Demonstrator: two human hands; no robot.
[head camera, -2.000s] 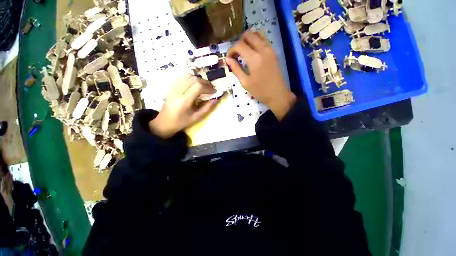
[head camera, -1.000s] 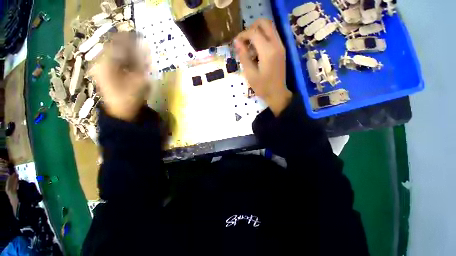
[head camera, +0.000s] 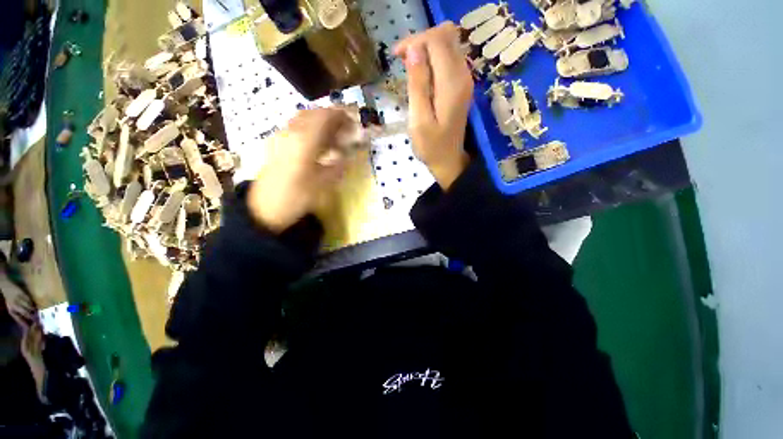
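My left hand (head camera: 296, 167), blurred, is over the yellow sheet (head camera: 348, 210) on the perforated plate (head camera: 397, 176). Its fingers are closed on a tan moulded part (head camera: 354, 137), which is also blurred. A black insert (head camera: 370, 116) shows just beyond the part. My right hand (head camera: 440, 99) is at the plate's right side, fingers bent and pointing up and left. The near end of the tan part reaches toward it; whether the right fingers touch it or hold anything is unclear.
A large pile of tan parts (head camera: 154, 163) lies on the brown board at left. A blue bin (head camera: 640, 129) at right holds tan parts, some with black rectangles. A brown-gold block (head camera: 322, 56) stands behind my hands. At far left, part of a person's arm shows.
My left hand has come from the pile back over the plate, now with a tan part. My right hand stays near the plate's right side, its fingers shifted. The whole view has shifted slightly.
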